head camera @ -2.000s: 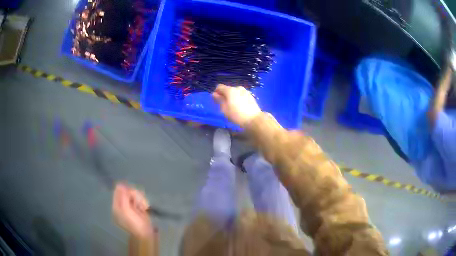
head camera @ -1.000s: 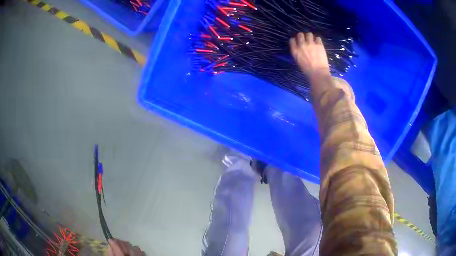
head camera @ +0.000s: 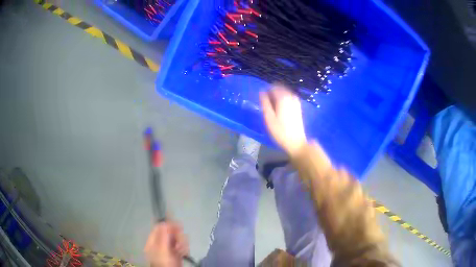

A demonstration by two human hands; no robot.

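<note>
The large blue bin (head camera: 209, 114) stands in front of me. Rows of black cable leads (head camera: 292, 44) lie in it, with red end sleeves (head camera: 227, 39) on the left and small silvery ends on the right. My right hand (head camera: 284, 114) is blurred over the bin's near part, just below the leads, its fingers apart with nothing seen in it. My left hand (head camera: 167, 244) is at the bottom, closed on a few black leads (head camera: 156, 187) with red and blue tips pointing up. These leads are blurred.
Part of a smaller blue bin (head camera: 151, 35) with red tips is at the top left. Yellow-and-black tape (head camera: 104, 37) crosses the grey floor. A person's light blue sleeve or clothing (head camera: 456, 156) is at the right edge. Red-tipped leads (head camera: 65, 255) show at the bottom left.
My right hand has come off the leads and moved left and toward me. My left hand has come up and right into fuller view, with its leads. The bin's view has shifted slightly.
</note>
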